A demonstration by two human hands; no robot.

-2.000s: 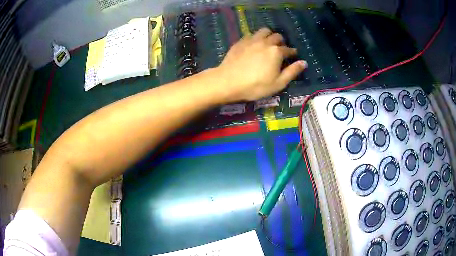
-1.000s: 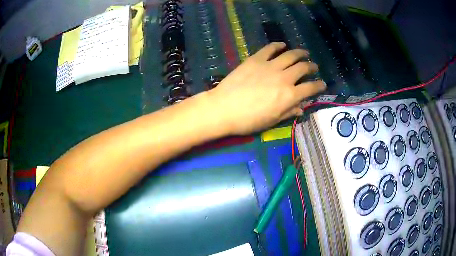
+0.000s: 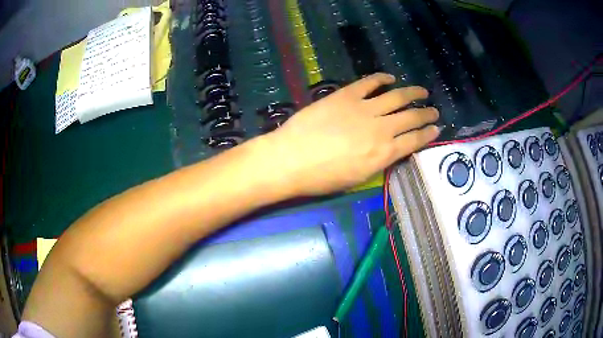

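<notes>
My left hand [image 3: 357, 132] reaches in from the lower left, palm down, over the front part of the clear plastic tray [image 3: 188, 112]. Its fingers are apart and I see nothing in them; its underside is hidden. Dark ringed parts [image 3: 215, 99] stand on edge in a row in the tray's left groove. A few more dark parts [image 3: 276, 113] show in the grooves just beyond my wrist. Most of the tray's front edge is hidden by my hand and forearm. My right hand is not in view.
Foam trays with ringed discs [image 3: 489, 267] stand stacked at right. A red wire [image 3: 516, 117] runs past them. A green probe-like handle [image 3: 362, 274] lies left of the stack. Handwritten notes [image 3: 116, 66] and a white bottle [image 3: 24, 71] lie far left. A white paper corner [image 3: 314, 333] shows at the bottom.
My left hand has come back from deeper over the tray to its front part near the foam stack, its fingers now more spread. The view has also shifted.
</notes>
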